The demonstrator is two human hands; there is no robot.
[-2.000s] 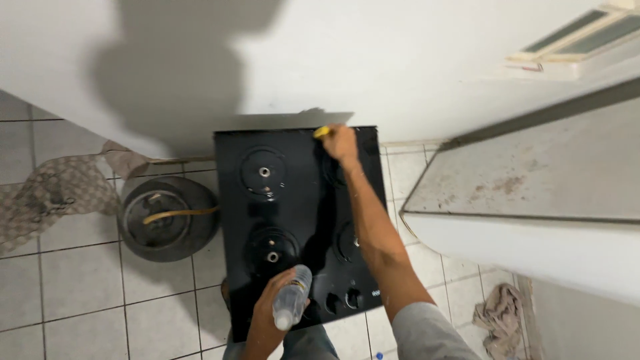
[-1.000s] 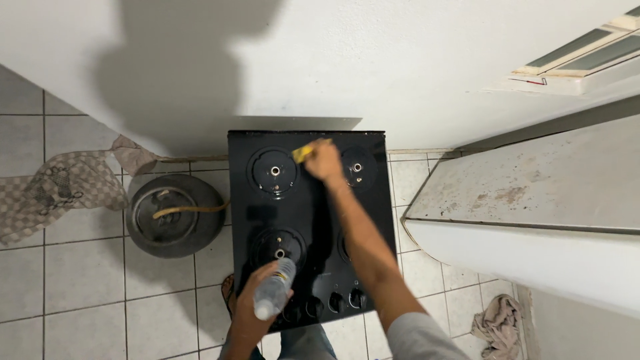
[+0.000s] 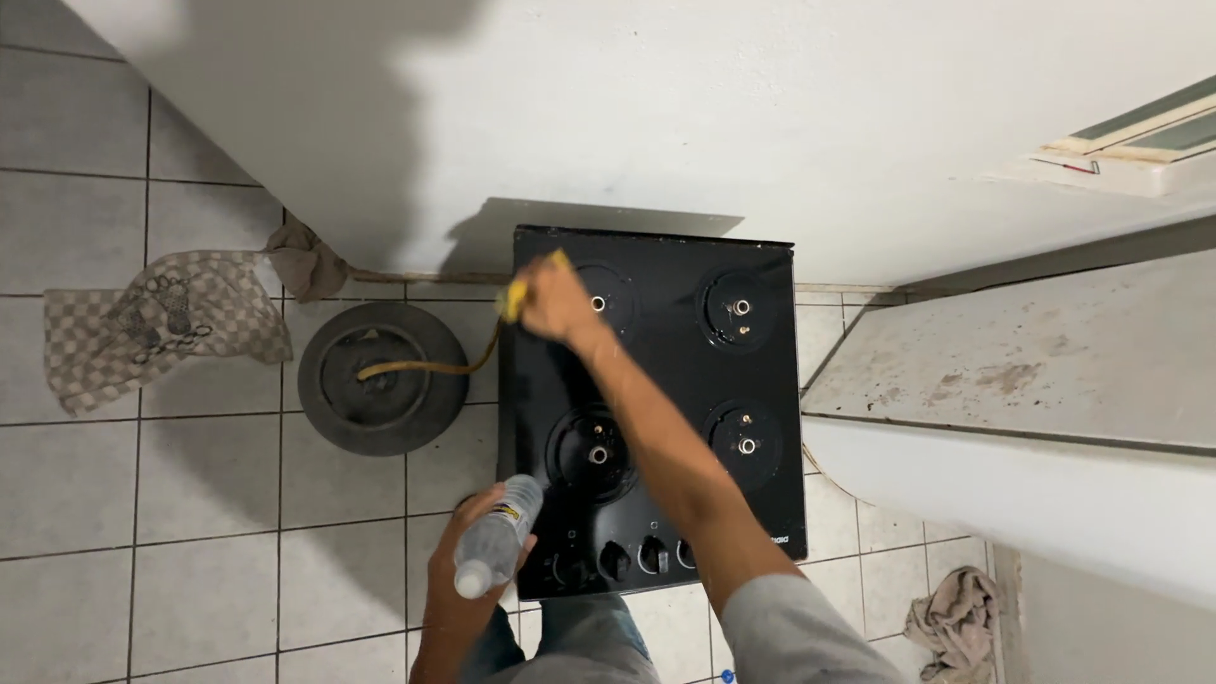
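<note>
My right hand point(image 3: 554, 299) grips a yellow sponge or cloth point(image 3: 514, 300) at the far left corner of a black four-burner gas stove point(image 3: 670, 380). The burner caps are off, so the bare burner seats show. Near the stove's front left corner, my left hand point(image 3: 475, 537) is closed around a clear plastic bottle point(image 3: 499, 537) with a white cap, tilted toward me. Control knobs point(image 3: 614, 560) line the front edge, partly hidden by my right arm.
Left of the stove stands a grey gas cylinder point(image 3: 382, 432) with a yellowish hose point(image 3: 418, 366). A checkered mat point(image 3: 204, 304) and a rag point(image 3: 306, 261) lie beyond it. A white appliance point(image 3: 1026, 456) is at the right, near a crumpled cloth point(image 3: 955, 617). A wall point(image 3: 684, 114) rises behind the stove.
My right hand has moved left across the back of the stove with the yellow sponge or cloth. The bottle in my left hand has moved toward the stove's left edge.
</note>
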